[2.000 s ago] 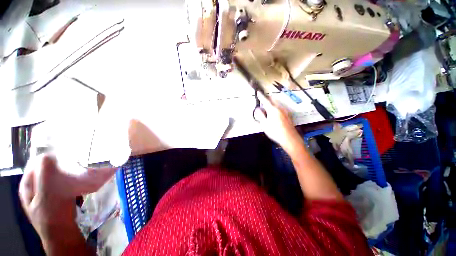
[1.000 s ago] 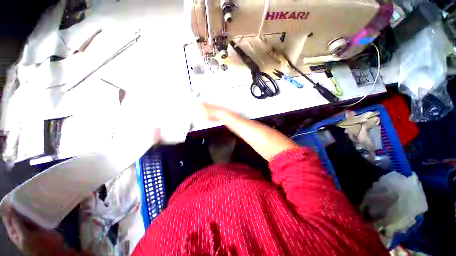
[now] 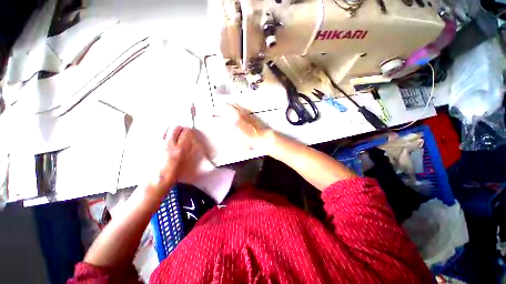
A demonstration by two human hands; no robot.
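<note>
A pale fabric piece (image 3: 213, 180) lies at the table's front edge and hangs over it, its outline washed out against the white table. My left hand (image 3: 182, 148) is on this fabric with its fingers curled; the cloth shows beneath and beside it. My right hand (image 3: 251, 126) lies flat over the table in front of the needle area, fingers extended towards the upper left; whether cloth is under it is washed out. The cream HIKARI sewing machine (image 3: 344, 50) stands behind, its presser foot (image 3: 254, 83) just beyond my right hand.
Black-handled scissors (image 3: 302, 108), blue snips (image 3: 335, 104), a screwdriver (image 3: 370, 117) and a green-handled tool (image 3: 381, 108) lie right of my right hand. Dark narrow strips (image 3: 105, 75) and pale panels are at left. A blue crate (image 3: 441, 166) sits below the table, a clear plastic bag (image 3: 476, 94) hangs at right.
My right hand has left the scissors and moved left to the front of the needle. My left hand has come from the lower left to the table edge; the large pale piece beside it has gone.
</note>
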